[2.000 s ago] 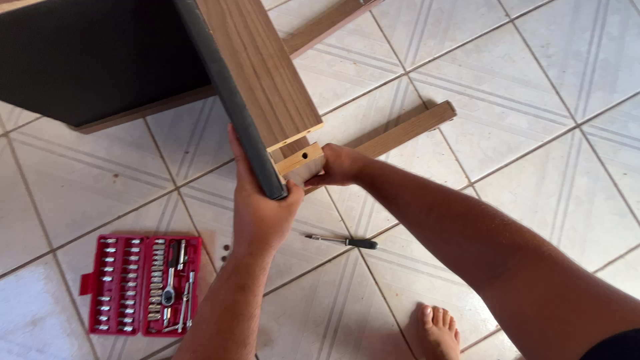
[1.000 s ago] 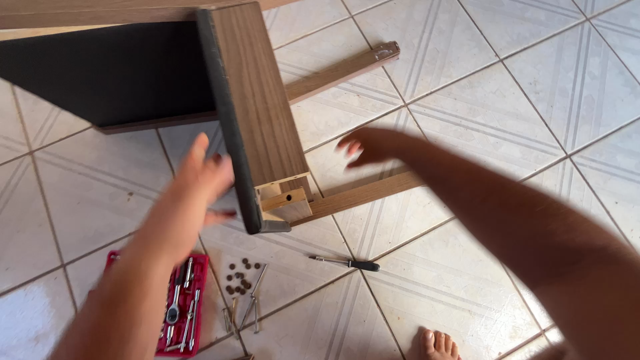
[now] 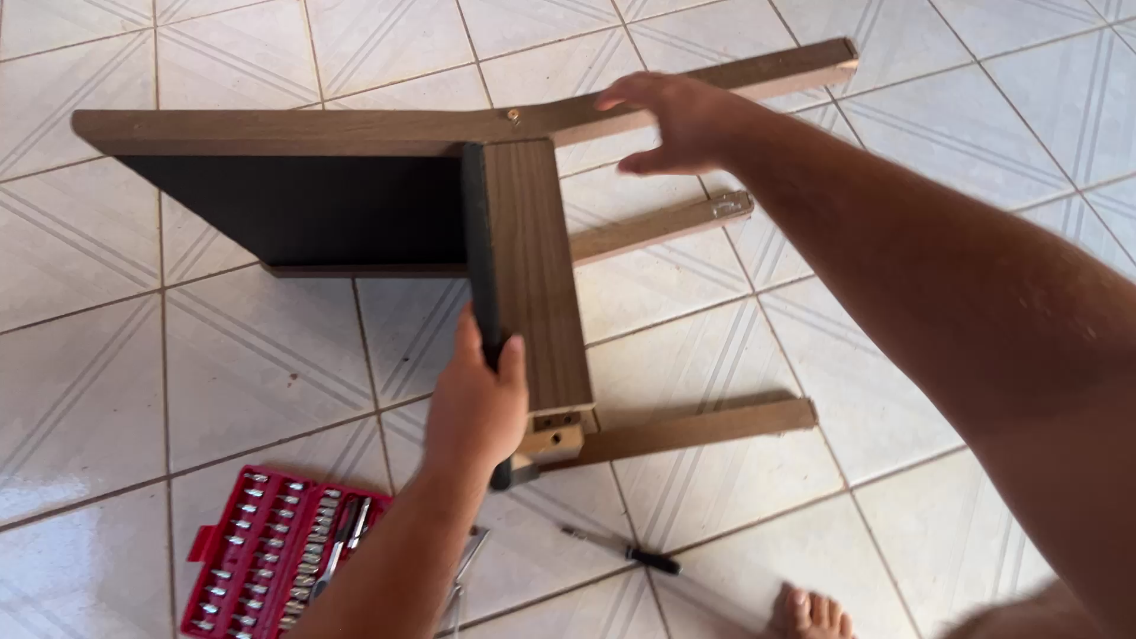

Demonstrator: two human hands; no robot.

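Observation:
A wooden chair (image 3: 537, 266) with a black backrest panel (image 3: 311, 204) lies on its side on the tiled floor. My left hand (image 3: 479, 399) grips the edge of its dark padded seat (image 3: 480, 248), thumb toward the wooden side rail. Over the upper leg (image 3: 781, 71), my right hand (image 3: 674, 120) has its fingers spread; whether a fingertip touches the wood I cannot tell. At the rail's lower end a pale wooden block (image 3: 555, 441) with holes shows beside another leg (image 3: 701, 432). A screw head (image 3: 513, 115) sits in the upper frame piece.
An opened red socket and bit case (image 3: 257, 550) lies at the lower left, partly behind my left forearm. A black-handled screwdriver (image 3: 652, 559) lies on the tiles below the chair, with metal tools (image 3: 470, 550) left of it. A bare foot (image 3: 812, 612) is at the bottom.
My left hand, apart from the chair one second ago, now holds the seat edge. My right hand has moved up to the upper leg. The view has shifted, showing more of the chair.

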